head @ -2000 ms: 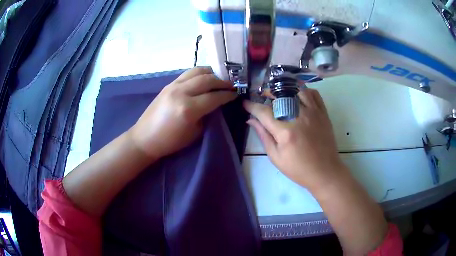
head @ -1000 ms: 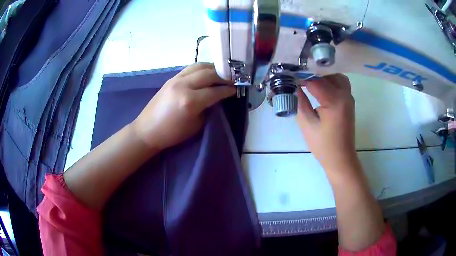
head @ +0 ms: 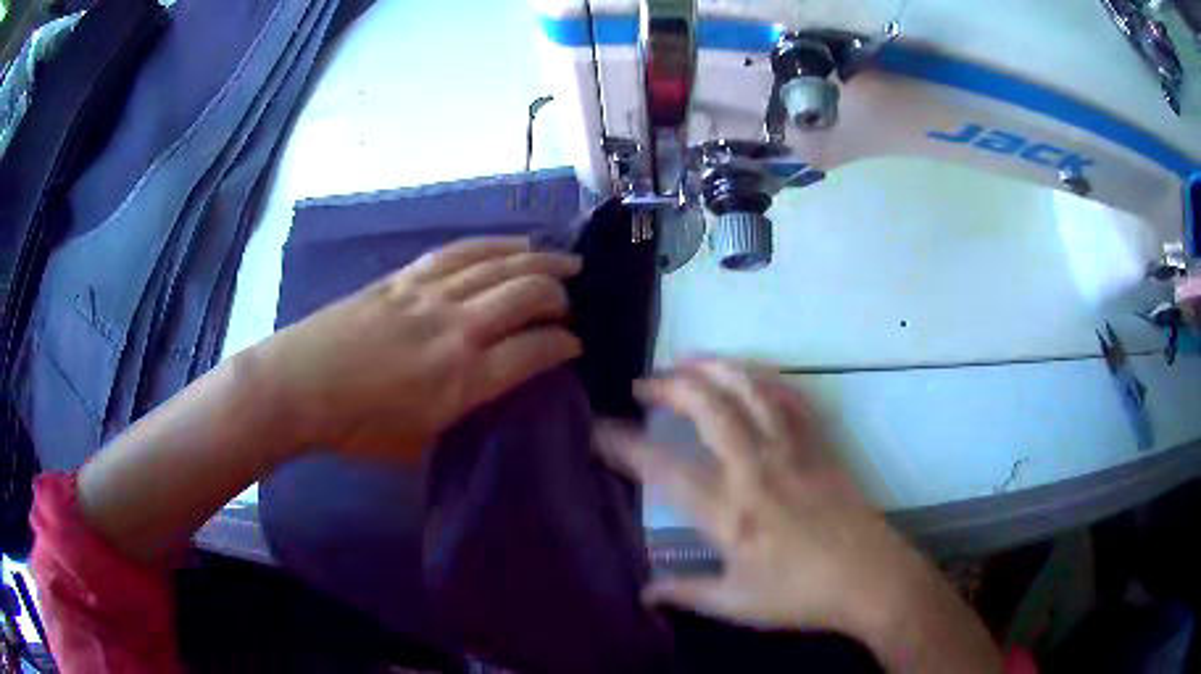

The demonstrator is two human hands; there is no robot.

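Observation:
The dark purple garment panel (head: 356,250) lies left of and below the needle area, its lower part hanging over the table edge. A nearly black layer (head: 616,296) shows beside it, running up to the presser foot (head: 641,224). My left hand (head: 448,323) is on the panel, fingers bunched on its turned-back fold beside the black layer; the thumb's grip is partly hidden. My right hand (head: 751,500) is blurred, fingers spread, at the cloth's right edge over the table front. It appears to hold nothing.
The white sewing machine head (head: 856,112) spans the top, with its ribbed tension dial (head: 742,241) right of the needle. Stacked cut pieces (head: 119,250) lie at left. Blue-handled snips (head: 1126,388) lie at right. A grey band (head: 1054,500) runs along the table's front edge.
My right hand has come down from behind the tension dial to the cloth's lower right. My left hand has moved down and left from the presser foot, uncovering more black layer.

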